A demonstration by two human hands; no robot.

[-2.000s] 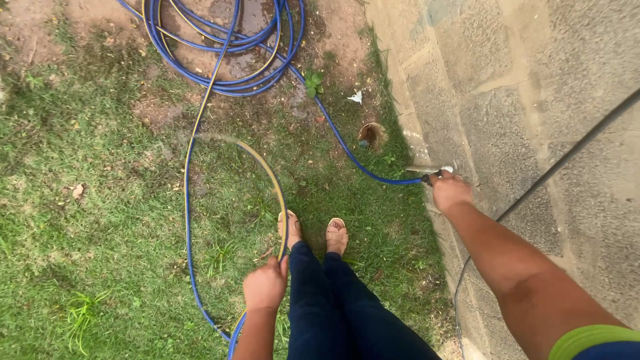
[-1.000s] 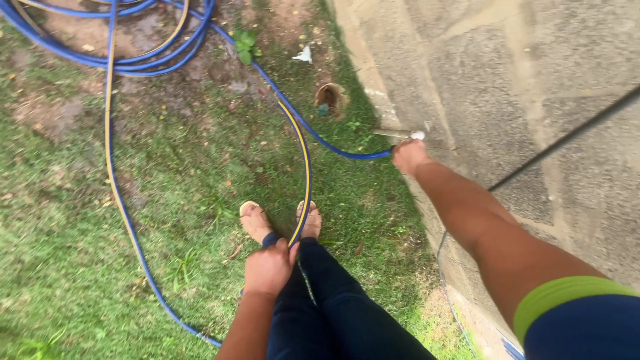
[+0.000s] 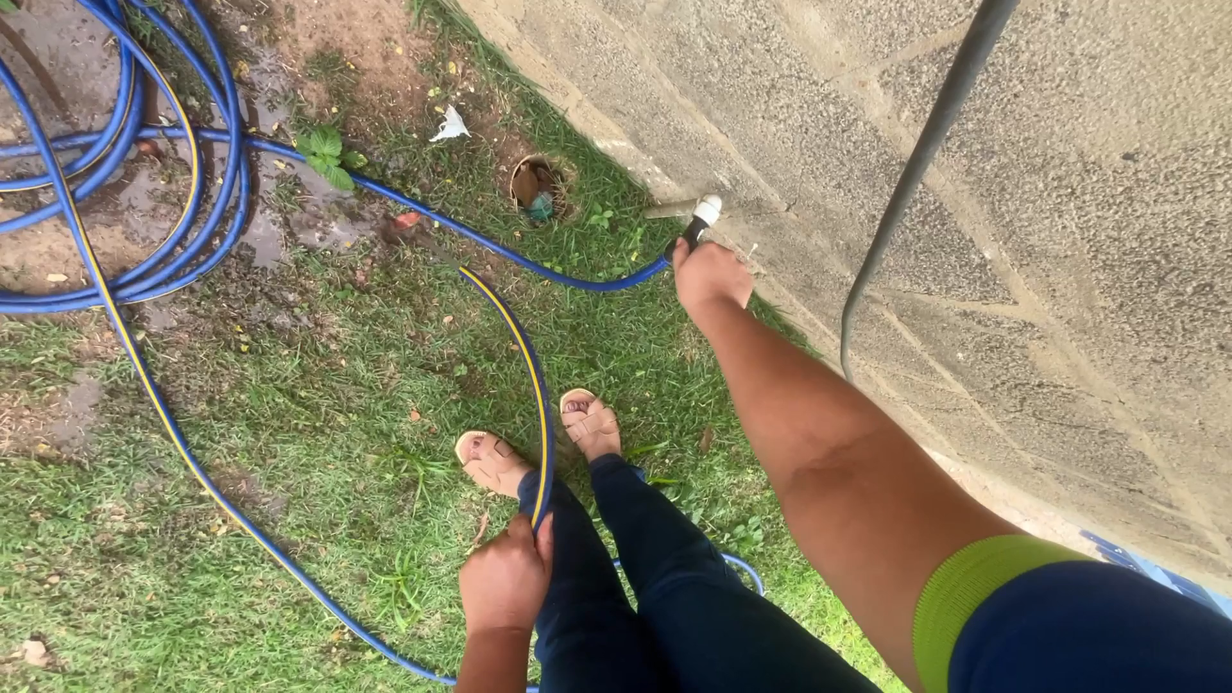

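My left hand (image 3: 505, 577) is closed around a blue garden hose with a yellow stripe (image 3: 539, 404); the hose's free end arcs up past my feet, with a faint trickle at its tip. At the foot of the wall, my right hand (image 3: 712, 276) grips the black fitting (image 3: 695, 231) where the hose's other end meets a white pipe elbow (image 3: 708, 209). Whether that hand turns or only holds the fitting, I cannot tell. The blue hose (image 3: 597, 285) runs from there to loose coils (image 3: 231, 192) at the upper left.
A rough block wall (image 3: 770, 115) rises on the right, with a dark cable (image 3: 914, 173) hanging before it. Near its base are a round hole (image 3: 537, 189) in the ground and a white scrap (image 3: 450, 124). My sandalled feet (image 3: 496, 462) stand on grass; wet mud lies under the coils.
The hose's free end, held in my left hand, has swung from pointing left to pointing up. My right hand stays at the wall fitting. The view has shifted.
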